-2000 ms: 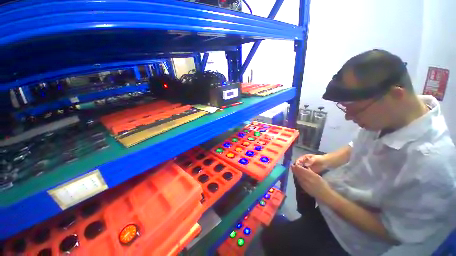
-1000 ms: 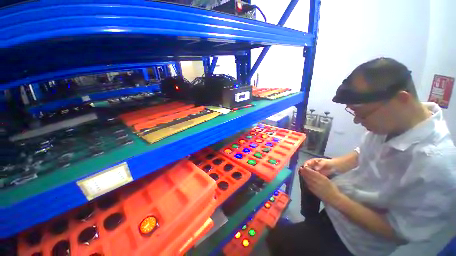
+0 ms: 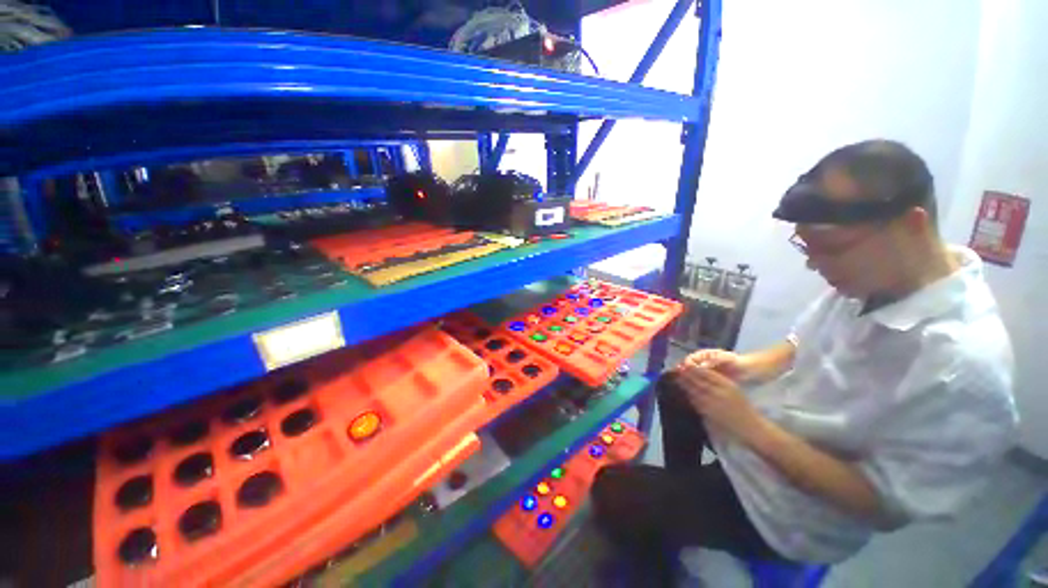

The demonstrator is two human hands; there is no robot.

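Neither of my hands is in the picture. Nearest in front of me, a stack of orange-red compartment trays (image 3: 328, 488) lies on the lower shelf. The top tray holds several round black discs (image 3: 259, 488) in its left pockets. One disc (image 3: 364, 425) is lit orange-yellow, and the pockets to its right are bare. Behind it, another tray (image 3: 502, 396) holds black discs. A further tray (image 3: 598, 370) holds discs glowing blue, green and red.
A seated person (image 3: 885, 391) in white is on the right, hands together. The blue shelf beam (image 3: 460, 285) with a white label (image 3: 299, 340) runs above the trays. Flat orange and tan trays (image 3: 402, 253) and a black box (image 3: 538, 216) lie on the middle shelf. A lower tray (image 3: 517, 528) holds lit discs.
The view has shifted, so more of the near tray and its black discs shows. The lit discs in the far trays show different colours. The seated person's hands remain together.
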